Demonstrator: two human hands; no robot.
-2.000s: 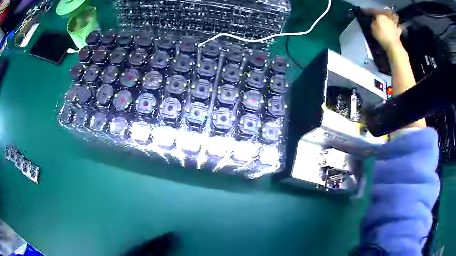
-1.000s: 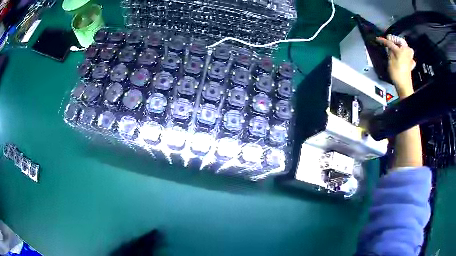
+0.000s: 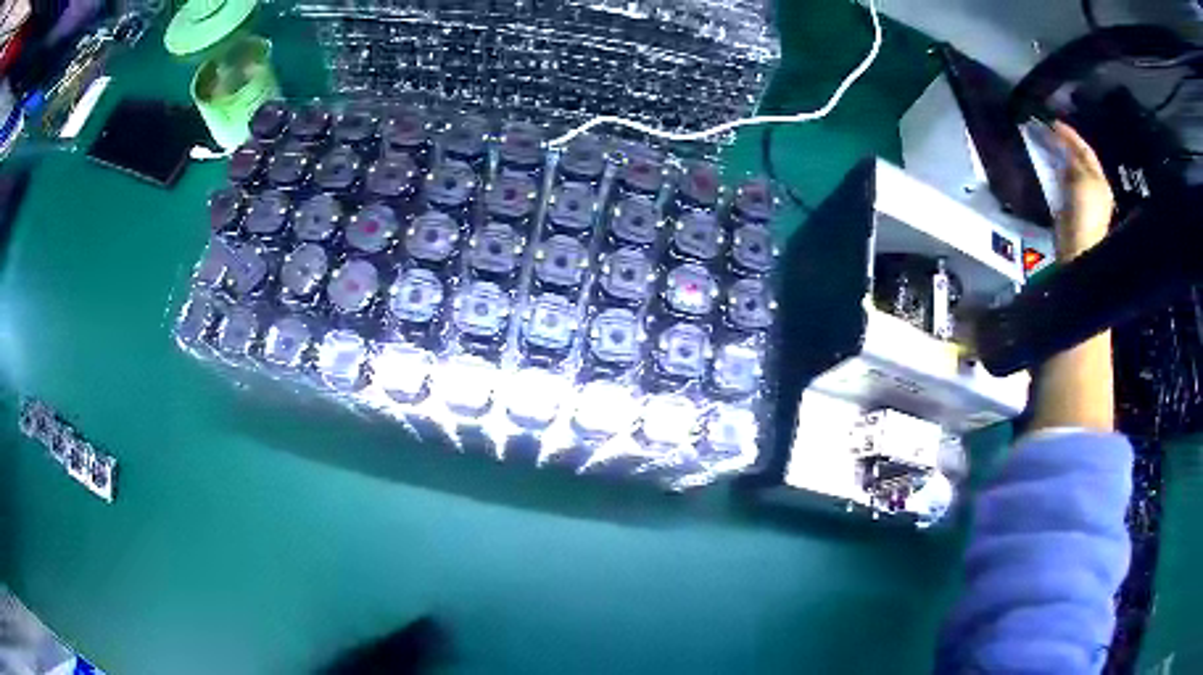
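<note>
My right hand (image 3: 1084, 198) is at the upper right, past the white screw feeder (image 3: 851, 448), beside a dark slanted panel (image 3: 989, 132) on a second white box. Its fingers point up and are partly hidden; whether they hold anything is unclear. A thick black cylinder (image 3: 1082, 293), perhaps the electric screwdriver, crosses in front of my forearm. My left hand is not in view. The feeder has a metal mechanism (image 3: 897, 455) at its front. A short strip of small square modules (image 3: 69, 448) lies on the green mat at the far left.
Stacked clear trays with round dark parts (image 3: 488, 257) fill the middle. More trays (image 3: 554, 59) stand behind, with a white cable (image 3: 686, 133) across. A green cup (image 3: 235, 92) and black flat rectangle (image 3: 143, 140) are at back left. A dark blurred shape (image 3: 389, 649) shows at the bottom edge.
My right hand has moved from the top of the dark panel down and outward to its right side. The view has shifted slightly. The feeder, trays and module strip stay in place.
</note>
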